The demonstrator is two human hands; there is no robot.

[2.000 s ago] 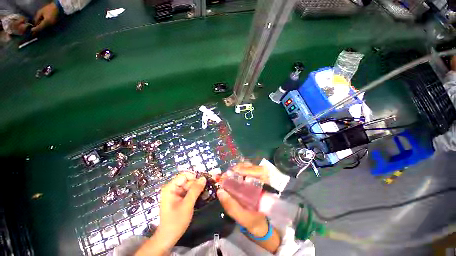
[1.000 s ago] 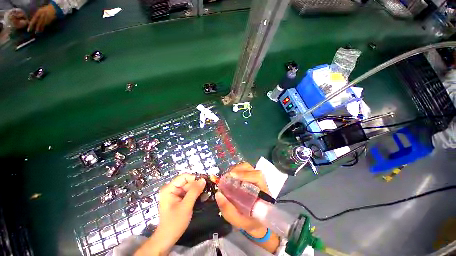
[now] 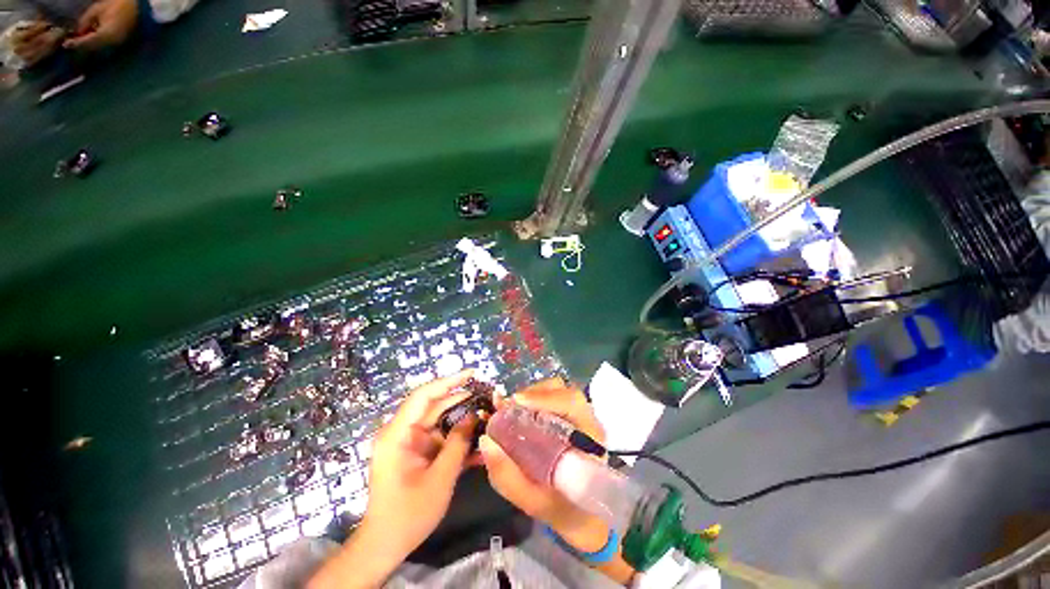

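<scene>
My left hand (image 3: 412, 466) holds a small black module (image 3: 465, 412) between thumb and fingers, over the lower right part of the clear tray (image 3: 236, 541). My right hand (image 3: 532, 469) is closed around a pink-and-clear syringe barrel (image 3: 590, 482) with a green end (image 3: 666, 532). The syringe's front end is at the module; its tip is hidden by fingers, so contact cannot be told. Loose modules (image 3: 267, 371) lie in the tray's left part, white parts (image 3: 443, 351) in its middle and red parts (image 3: 520, 327) at its right edge.
A metal post (image 3: 599, 121) stands beyond the tray. Modules (image 3: 472, 205) sit on the green belt (image 3: 380, 150). At right are a blue controller (image 3: 691, 247), a blue bin (image 3: 728, 205), a pale hose (image 3: 852, 190), a black cable (image 3: 794, 481) and a blue stool (image 3: 925, 359). A person's hands (image 3: 69, 40) are at upper left.
The module in my left hand has been turned and raised slightly. The syringe has shifted slightly left, still in my right hand. Modules on the belt have moved left.
</scene>
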